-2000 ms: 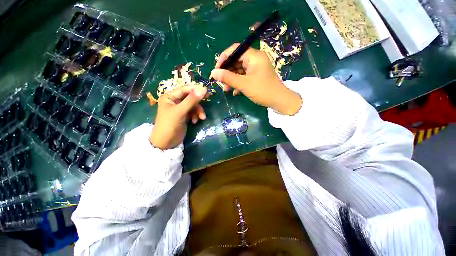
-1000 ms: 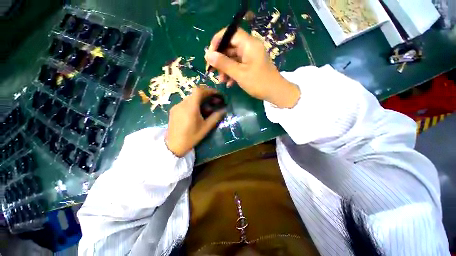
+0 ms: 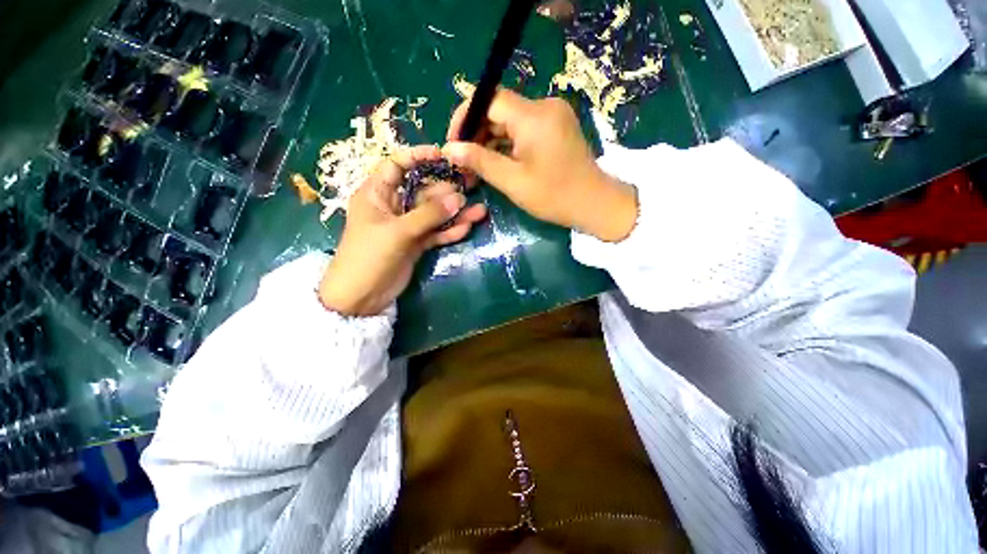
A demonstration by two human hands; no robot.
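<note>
My left hand (image 3: 379,238) holds a small black ring-shaped housing (image 3: 433,186) between thumb and fingers, over the green bench. My right hand (image 3: 547,162) grips a dark pen-like tool (image 3: 501,63) whose lower end is at the housing's upper right edge; fingers hide its tip. A pile of small cream parts (image 3: 344,168) lies just beyond my left hand. A second pile of mixed cream and dark parts (image 3: 612,70) lies beyond my right hand.
Clear blister trays with black housings (image 3: 162,233) cover the left of the green bench (image 3: 368,81). A white box of cream pieces (image 3: 747,60) and a white lid (image 3: 920,43) stand at the upper right. A small metallic bunch (image 3: 893,121) lies near the lid.
My left hand has brought a black housing up to the tool. My right hand still holds the tool, now against the housing. The view has shifted slightly.
</note>
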